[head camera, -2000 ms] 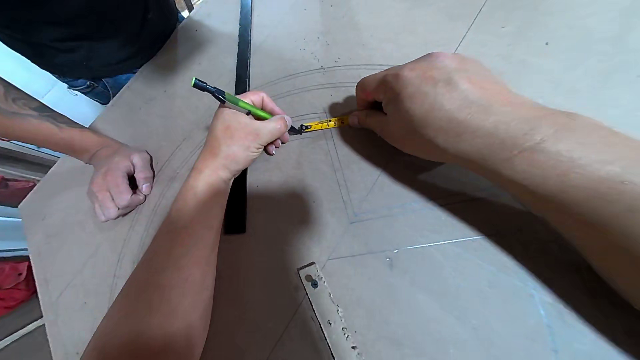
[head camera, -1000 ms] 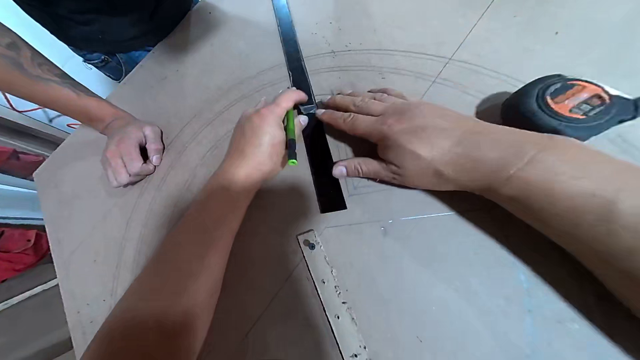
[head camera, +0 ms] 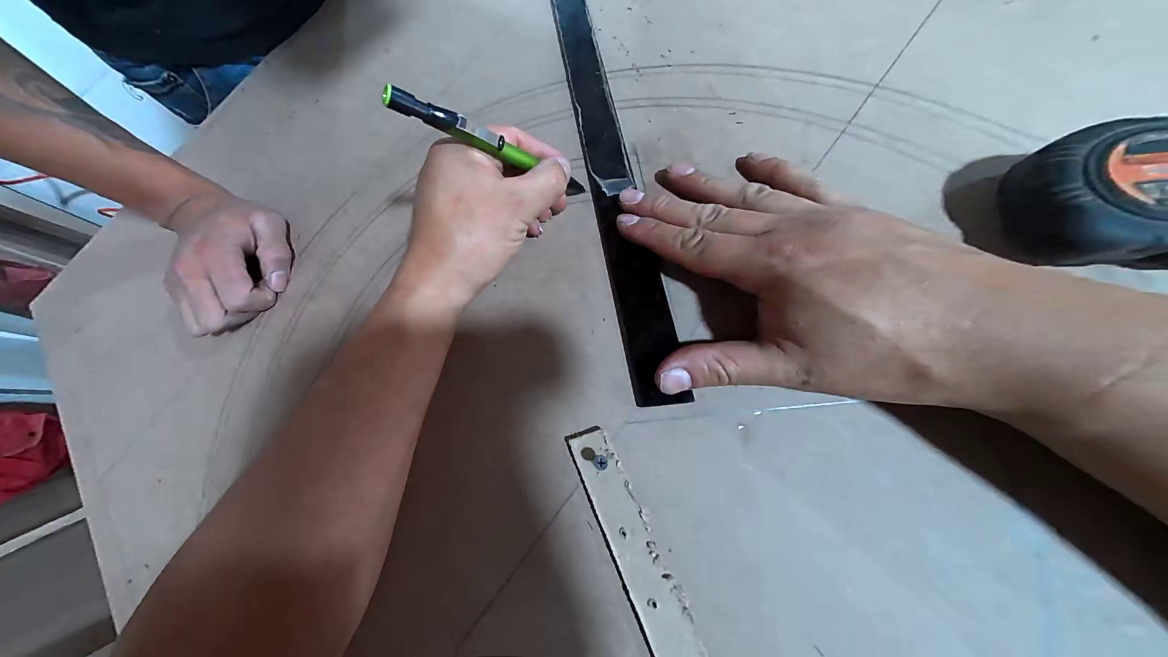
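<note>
My left hand [head camera: 484, 205] grips a green and black marking pencil [head camera: 474, 135], its dark tip just left of a long black straight strip [head camera: 639, 301]. My right hand [head camera: 776, 246] lies spread with its fingertips and thumb on that strip and holds it against the flat board [head camera: 511, 401]. The strip crosses several curved pencil lines drawn on the board. A black and orange tape measure [head camera: 1086, 196] rests on the board to the right, beyond my right hand.
A narrow light strip [head camera: 620, 529] with screw holes and a screw lies on the board near me. At the left, another person's closed hand [head camera: 233, 269] rests on the board. Red cloth [head camera: 32, 452] shows past the board's left edge.
The yellow tape blade held two seconds ago is out of sight. A second ago the pencil pointed down by the black strip; now its tip is at the board. My right hand has come onto the strip.
</note>
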